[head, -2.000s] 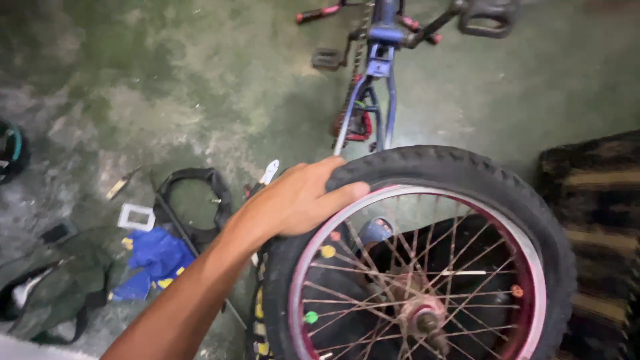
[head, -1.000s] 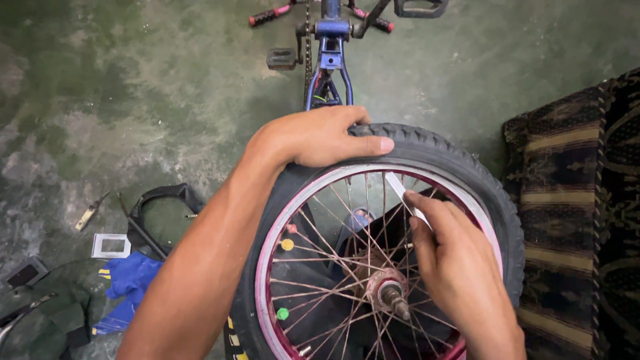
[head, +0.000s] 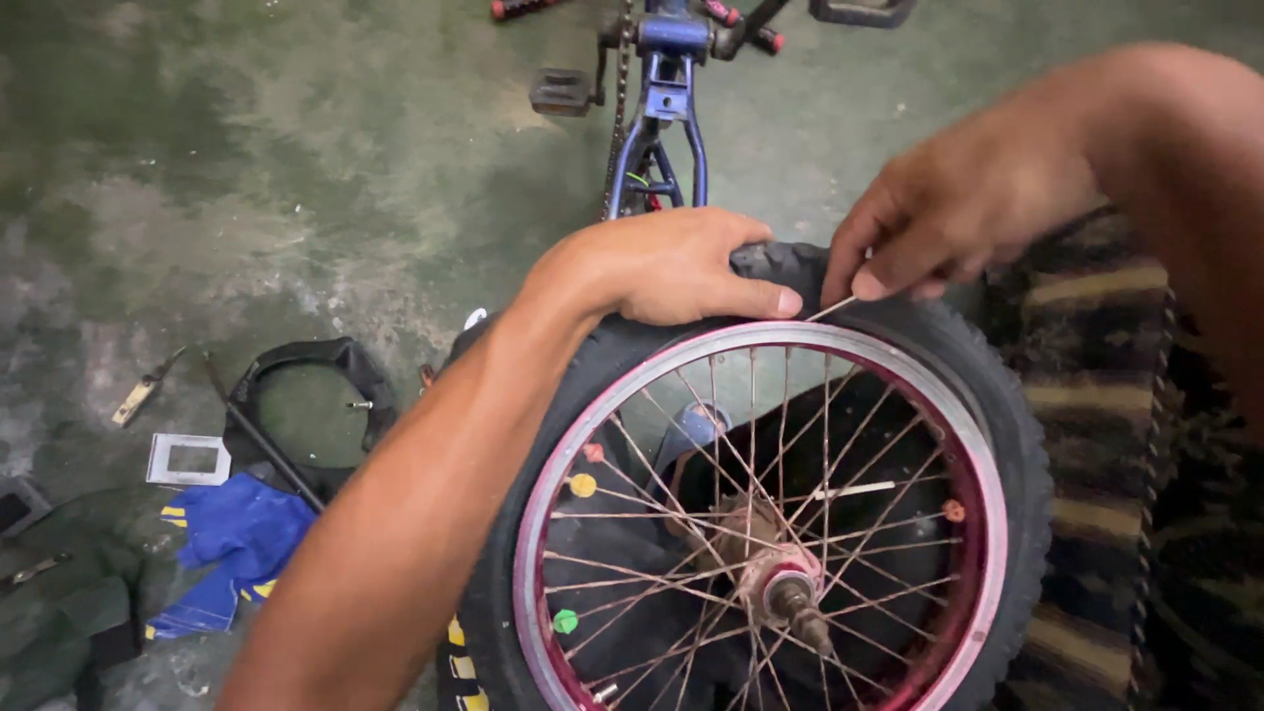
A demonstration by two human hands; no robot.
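A spoked bicycle wheel with a pink and silver rim (head: pixel 681 367) and a knobby black tire (head: pixel 1022 434) fills the lower middle. My left hand (head: pixel 681 267) rests on the tire's upper part, fingers over the tread and thumb near the rim. Right of it, my right hand (head: pixel 918 232) pinches a thin, pale, flat tool (head: pixel 832 308), whose tip meets the line between tire and rim; its far end is hidden in the fingers. Rusty spokes run to the hub (head: pixel 785 583), and coloured spoke beads, one of them green (head: pixel 565 621), sit on them.
A blue bicycle frame (head: pixel 671 99) with chain and pedals lies beyond the wheel. At left on the floor are an inner tube (head: pixel 296 351), a black rod (head: pixel 259 434), a small pointed tool (head: pixel 143 390), a pale square frame (head: pixel 188 459) and blue cloth (head: pixel 237 523). Striped upholstery (head: pixel 1086 513) stands at right.
My right hand, out of view two seconds ago, was over the spokes with the pale tool one second ago. It has moved up to the tire's edge. My left hand stays on the tire.
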